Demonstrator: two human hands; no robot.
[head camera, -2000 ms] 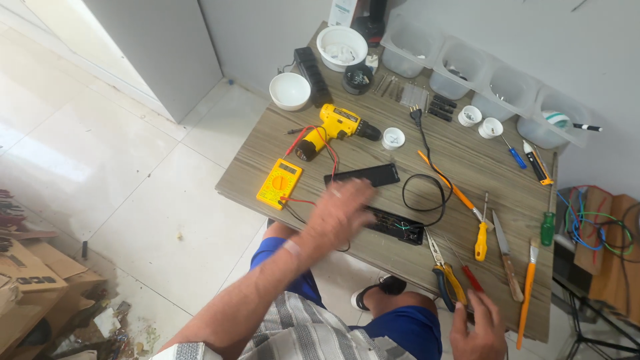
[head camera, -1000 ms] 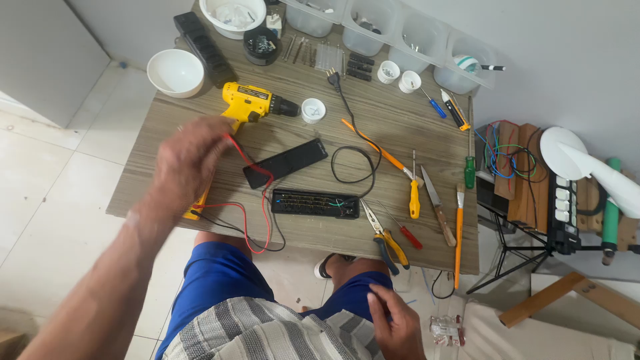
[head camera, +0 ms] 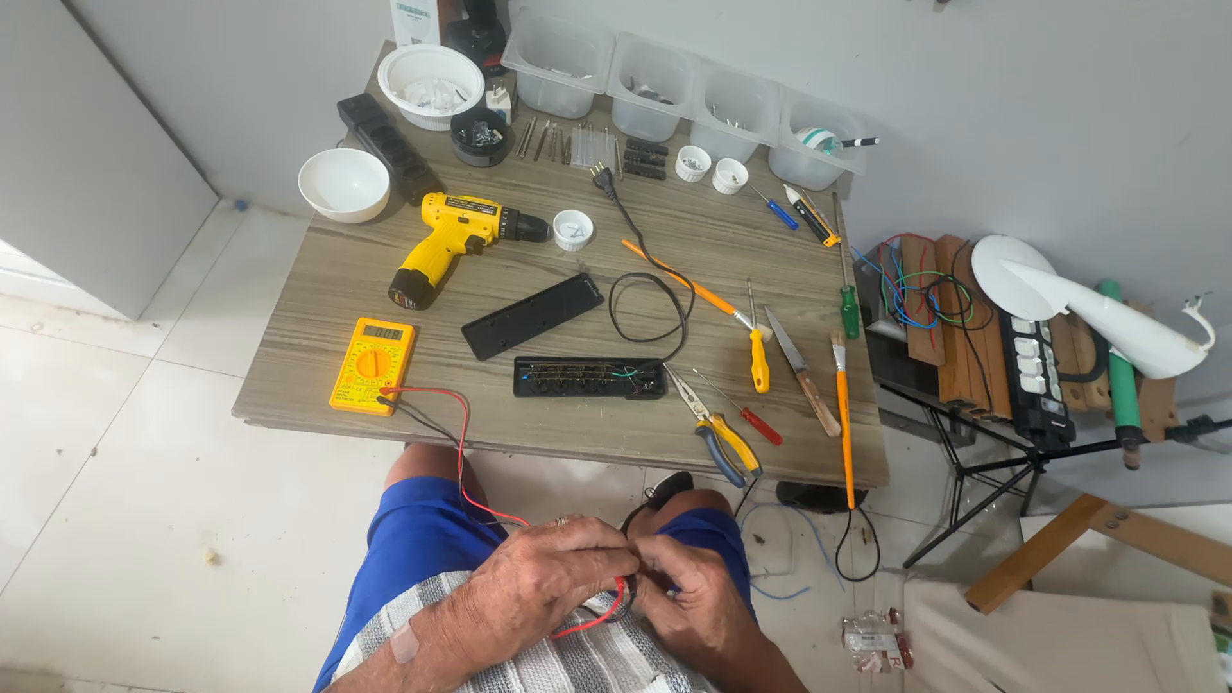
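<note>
My left hand (head camera: 539,577) and my right hand (head camera: 688,587) meet over my lap, fingers closed around the ends of the red and black test leads (head camera: 466,452). The leads run up to a yellow digital multimeter (head camera: 373,366) at the table's front left. An opened black power strip housing (head camera: 589,377) lies with its wiring exposed; its long black cover (head camera: 532,316) rests behind it. A black power cord (head camera: 647,277) loops from the housing to its plug. To the right lie long-nose pliers (head camera: 714,428) and a red-handled screwdriver (head camera: 760,423).
A yellow cordless drill (head camera: 452,236), white bowl (head camera: 345,183) and small cups stand behind. Translucent bins (head camera: 650,82) line the wall. A yellow screwdriver (head camera: 759,361), knife (head camera: 818,399) and brushes lie right. Beside the table a rack holds wood pieces and a white lamp (head camera: 1088,298).
My left hand has moved from above the multimeter down to my lap, bringing the test leads along. My right hand has come in to meet it. The multimeter is uncovered now.
</note>
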